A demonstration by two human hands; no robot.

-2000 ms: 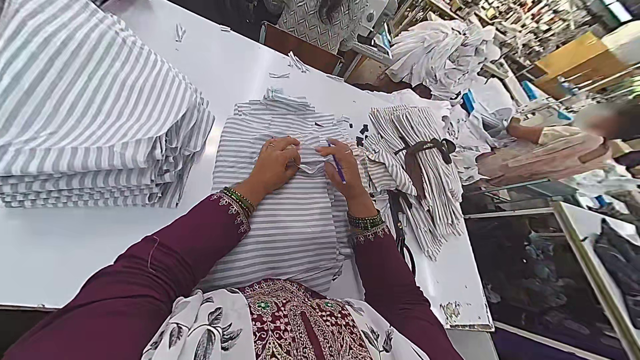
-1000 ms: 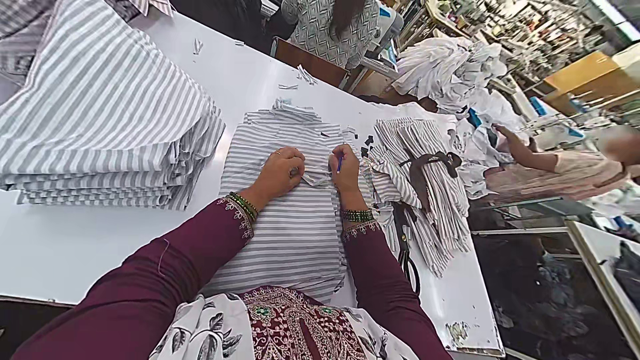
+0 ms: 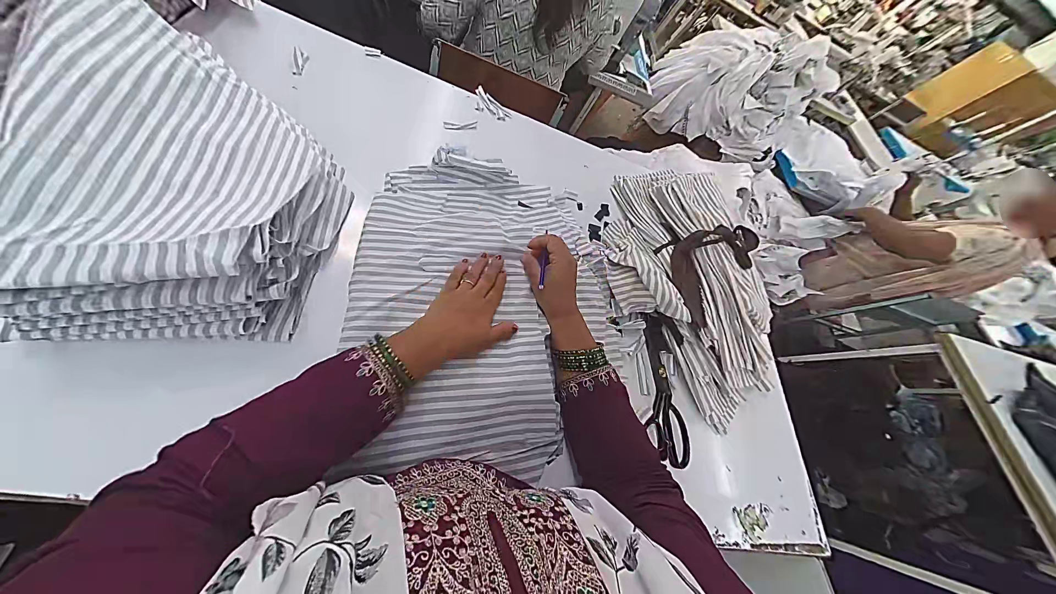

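Note:
A stack of grey-and-white striped fabric pieces (image 3: 462,396) lies on the white table in front of me. My left hand (image 3: 466,318) rests flat on the top piece, fingers apart, holding nothing. Just right of it, my right hand (image 3: 557,280) holds a purple pen (image 3: 543,269), its tip pointing away from me, over the right part of the same stack. A small folded striped piece (image 3: 474,169) sits at the stack's far end. Black-handled scissors (image 3: 667,412) lie right of my right forearm, their blades partly hidden by cloth.
A tall striped fabric pile (image 3: 157,206) stands at the left. Tied striped bundles (image 3: 701,280) lie to the right, near small black pieces (image 3: 599,223). Fabric scraps (image 3: 491,105) lie near the white table's (image 3: 388,82) far edge. Two people are beyond, with heaped white cloth (image 3: 742,91).
My left hand has gone from bent fingers at the top piece to lying flat on it. The right hand still holds the pen. The co-worker's arm at the right has moved lower.

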